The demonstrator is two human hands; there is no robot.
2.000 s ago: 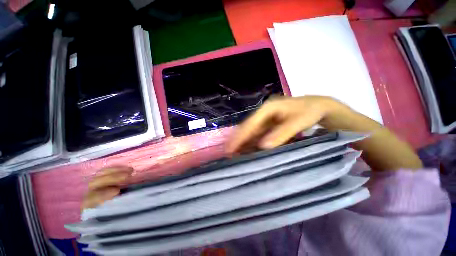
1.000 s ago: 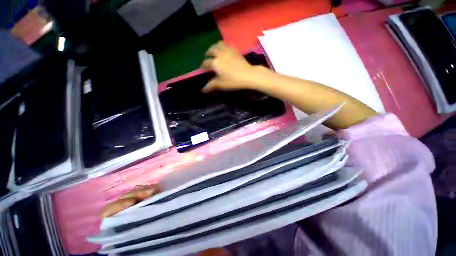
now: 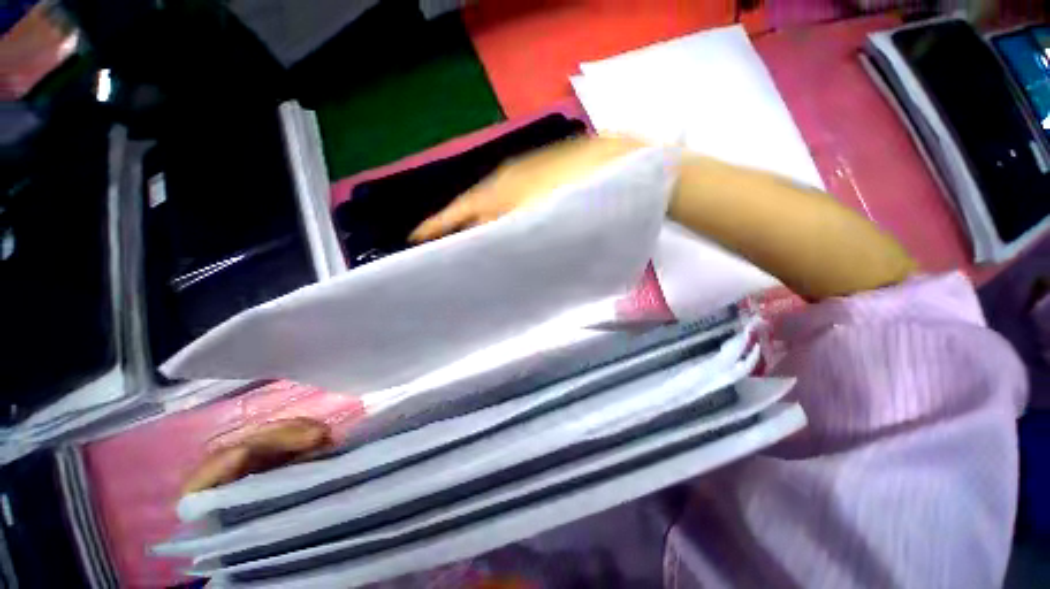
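Note:
An interleaved tablet stack [image 3: 495,460], black slabs alternating with white sheets, is held up in front of me, slightly tilted. My left hand [image 3: 259,449] grips its left end; part of the hand is hidden behind the stack. A white interleaf sheet [image 3: 461,293] stands up at a slant above the stack. My right hand [image 3: 524,190] is blurred and reaches behind this sheet, over a black tablet [image 3: 392,207] on the bench. The sheet hides part of the hand and most of the tablet, so I cannot tell whether the hand grips anything.
Stacks of black tablets with white sheets [image 3: 230,230] stand at the left. White sheets [image 3: 702,104] lie at the back, beside an orange-red mat [image 3: 553,52] and a green mat [image 3: 403,109]. Another interleaved stack [image 3: 979,138] is at the right. Pink sheeting [image 3: 864,150] covers the bench.
The top white sheet has risen from the stack and now stands in front of the right hand. The right hand moved from above the stack to over the bench tablet. The left hand keeps its grip.

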